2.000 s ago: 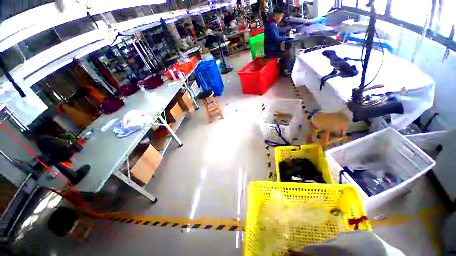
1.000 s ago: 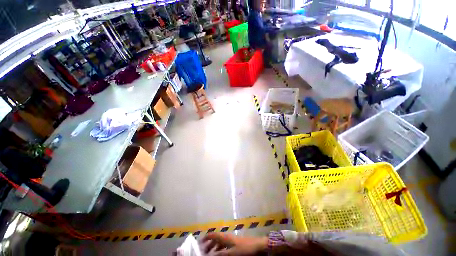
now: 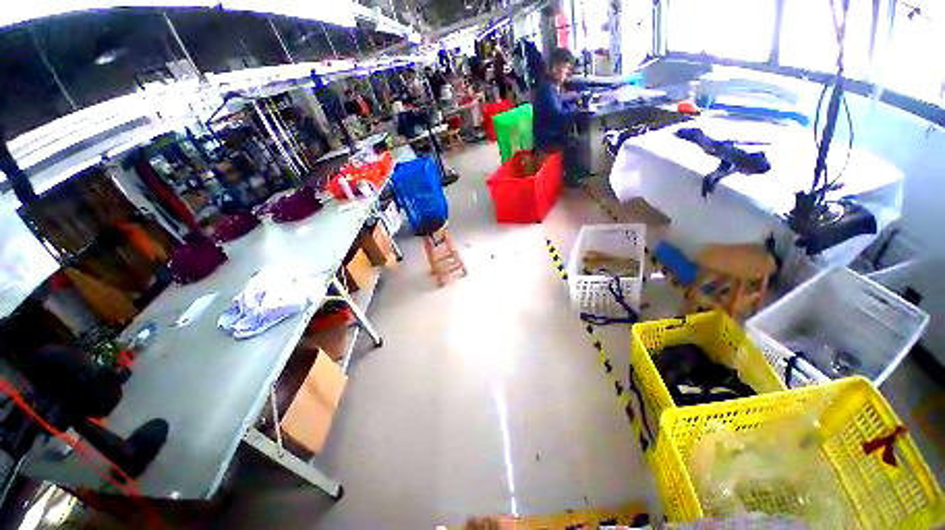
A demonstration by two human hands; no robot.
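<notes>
My right hand (image 3: 489, 524) shows only as a small, blurred sliver at the bottom edge, with part of a sleeve to its right. Its fingers and anything in them are cut off. My left hand is out of the picture. Nearest in front, at the lower right, is a yellow slatted crate (image 3: 767, 399) with clear or pale plastic film inside and a red tie on its rim. Behind it a second yellow crate (image 3: 663, 329) holds dark items.
A long pale table (image 3: 192, 388) on the left bears a white cloth or bag (image 3: 271, 302) and maroon bundles (image 3: 195, 259). White crates (image 3: 580, 285), a wooden stool (image 3: 738, 271) and a white-covered table (image 3: 653, 171) stand right. A person (image 3: 549, 109) stands beyond a red crate (image 3: 526, 197).
The view has shifted. My right hand, which held a small white piece a second ago, has dropped almost out of the bottom edge. The white piece no longer shows.
</notes>
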